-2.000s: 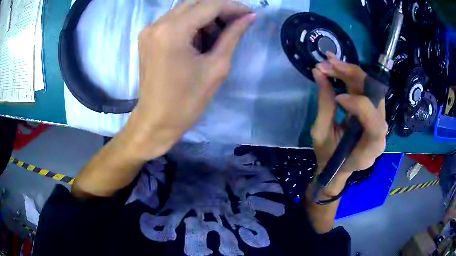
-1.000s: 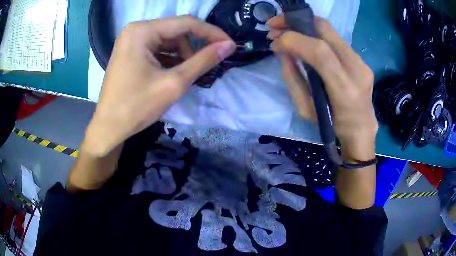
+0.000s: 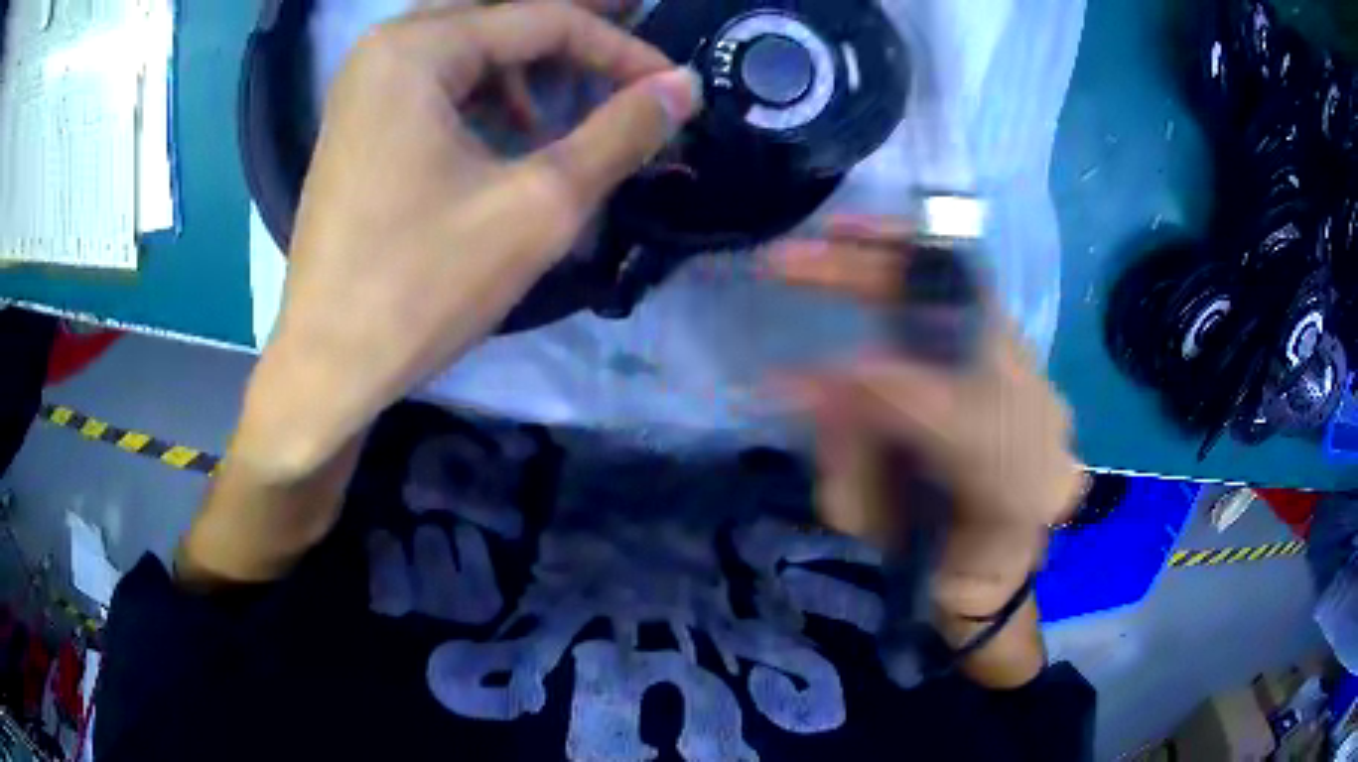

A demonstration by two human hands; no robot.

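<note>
A black speaker driver assembly (image 3: pixel 834 112) with a silver-grey ring and centre lies over a black earcup housing (image 3: pixel 745 223) on the white sheet. My left hand (image 3: pixel 432 209) is at its left edge, thumb and forefinger pinched, apparently on a thin lead wire; the wire is too fine to see clearly. Faint reddish strands show behind the fingers. My right hand (image 3: pixel 953 447) is motion-blurred, right of and below the driver, and holds the soldering iron (image 3: pixel 941 298). The iron is apart from the driver; its tip cannot be made out.
Part of the black headband (image 3: pixel 271 164) curves at the left of the white sheet (image 3: pixel 1013 164). Paper sheets (image 3: pixel 67 134) lie at the far left. A driver pile (image 3: pixel 1266 253) lies on the green bench at the right. A blue plastic bin (image 3: pixel 1124 551) is below the bench edge.
Two seconds ago my right hand held the driver at the right; it now lies by my left hand. In the last second my right hand and the iron have moved down from it.
</note>
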